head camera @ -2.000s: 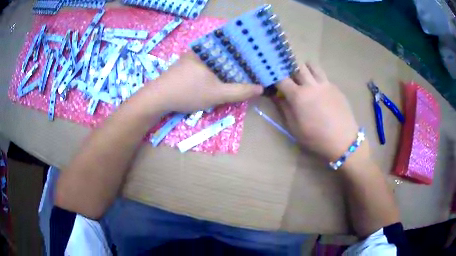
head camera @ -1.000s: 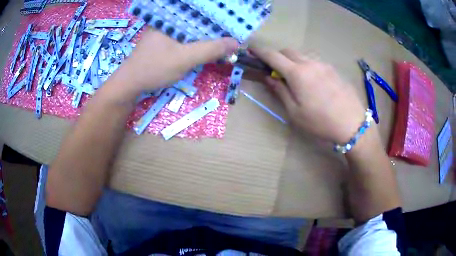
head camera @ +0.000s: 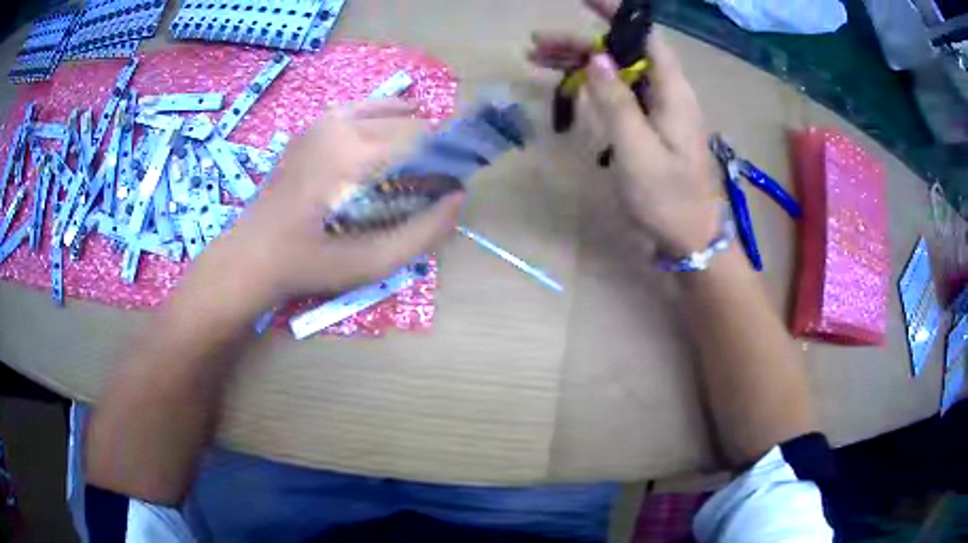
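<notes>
My left hand [head camera: 350, 207] holds a PCB panel [head camera: 451, 154] with dark round parts; the panel is tilted and blurred. My right hand [head camera: 658, 127] is raised to the right of it and holds black-and-yellow pliers [head camera: 634, 66]. The pliers are apart from the panel; whether their jaws are open I cannot tell. Many loose PCB strips [head camera: 149, 196] lie in a pile on a pink bubble wrap sheet [head camera: 361, 66] at the left. One pale strip [head camera: 345, 305] lies below my left hand, which hides part of the sheet.
A thin white stick [head camera: 512, 258] lies on the brown table [head camera: 425, 398]. Blue-handled cutters [head camera: 743, 199] and a pink bubble-wrapped bundle [head camera: 841, 239] lie at right. Uncut panels [head camera: 255, 23] line the far left edge. More boards [head camera: 919, 308] are at the far right, clear plastic bags [head camera: 785, 11] beyond the table.
My right hand has moved up and away from the panel with the pliers. My left hand has turned the panel and brought it lower. The whole view has shifted somewhat.
</notes>
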